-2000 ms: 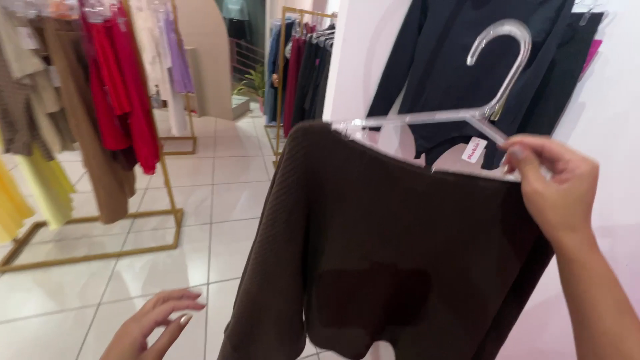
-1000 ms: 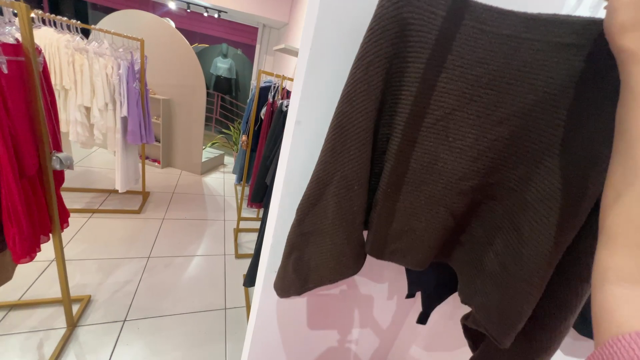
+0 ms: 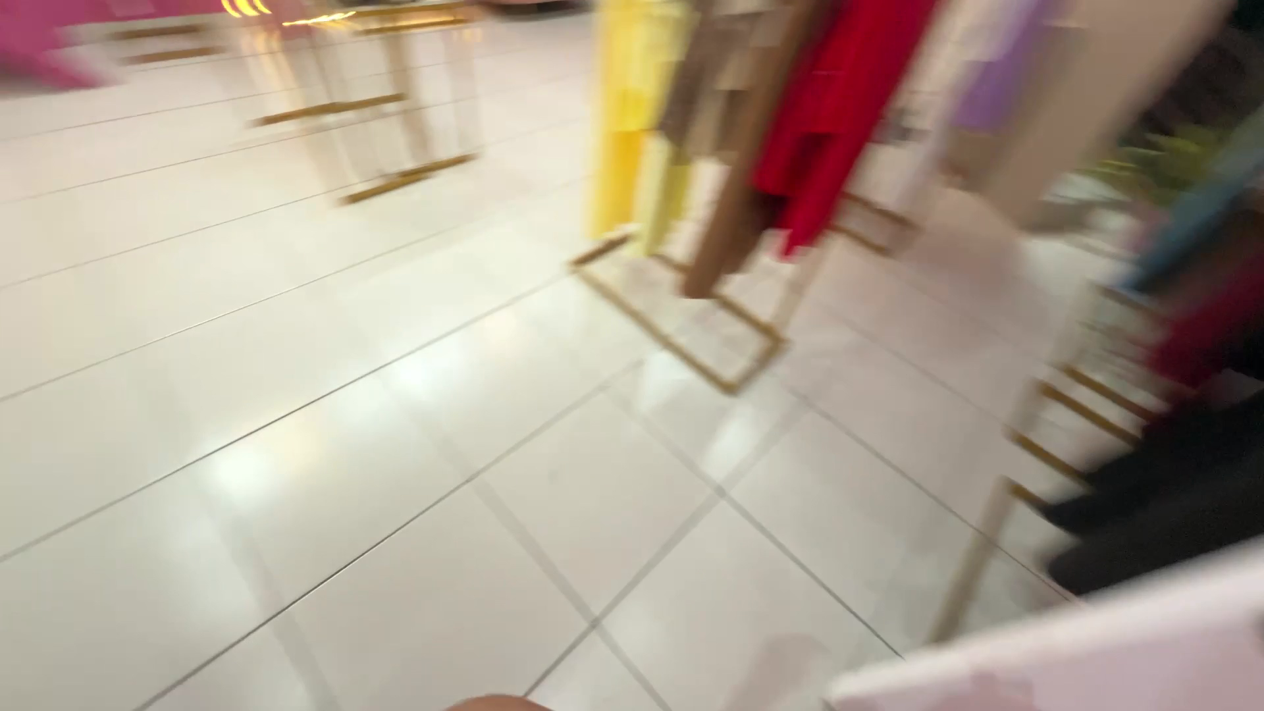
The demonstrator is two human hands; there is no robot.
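Neither my left hand nor my right hand can be made out. A small rounded skin-toned patch (image 3: 499, 703) shows at the bottom edge; which body part it is cannot be told. The brown ribbed knit garment and its clear hanger are out of view. The whole view is blurred by motion. Yellow garments (image 3: 622, 118), a long brown garment (image 3: 741, 188) and a red garment (image 3: 839, 118) hang over the gold base of a clothes rack (image 3: 652, 331).
Glossy white floor tiles (image 3: 395, 444) spread ahead. Dark garments (image 3: 1175, 474) hang on a rack at the right, behind the edge of a pale pink panel (image 3: 1066, 652). Farther off are a lilac garment (image 3: 1002, 79), a green plant (image 3: 1165, 163) and other gold rack bases (image 3: 410, 180).
The view has swung down and left to the floor. The brown knit garment and the arm beside it, at the right one second ago, have left the view.
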